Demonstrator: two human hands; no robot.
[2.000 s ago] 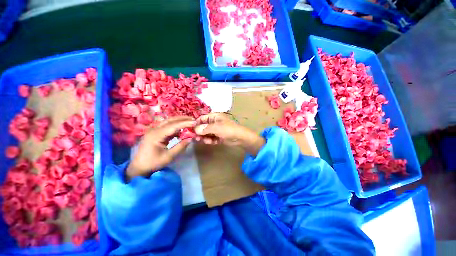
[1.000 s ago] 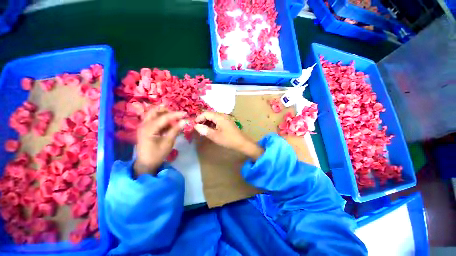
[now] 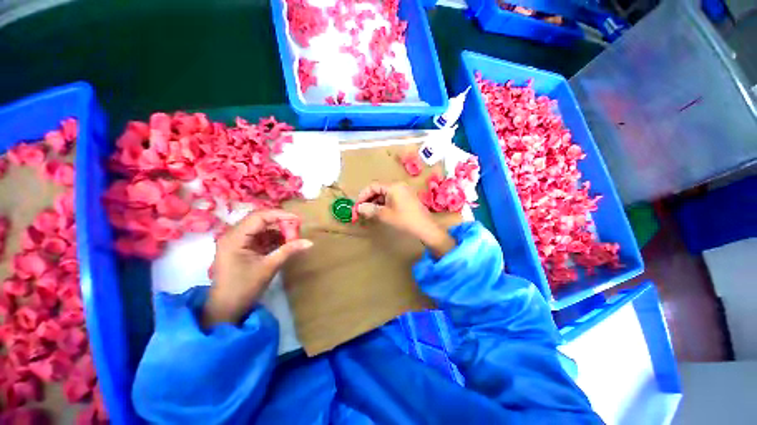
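Note:
My left hand [image 3: 249, 253] holds a small coral-red flower piece [image 3: 289, 230] between thumb and fingers, above the left edge of the brown cardboard sheet [image 3: 365, 290]. My right hand [image 3: 390, 209] is beside the right edge of the green glue cap [image 3: 342, 209] on the cardboard. Its fingertips are pinched on a small coral-red piece [image 3: 357, 214], partly hidden by the fingers. No applicator stick can be made out with certainty. A heap of coral-red pieces [image 3: 191, 174] lies left of the cardboard. A small pile of assembled flowers [image 3: 448, 195] lies at its upper right.
White glue bottles [image 3: 437, 145] lie at the cardboard's upper right. Blue crates with coral-red pieces stand at left [image 3: 90, 249], top [image 3: 373, 114] and right [image 3: 498, 183]. A blue tray with a white inside [image 3: 618, 365] is at lower right. White sheet [image 3: 178, 264] shows under the cardboard.
My hands have moved apart, the left with a piece in its fingers. My right hand has moved beside the green cap, now uncovered. The whole view has shifted, so the crates appear further left.

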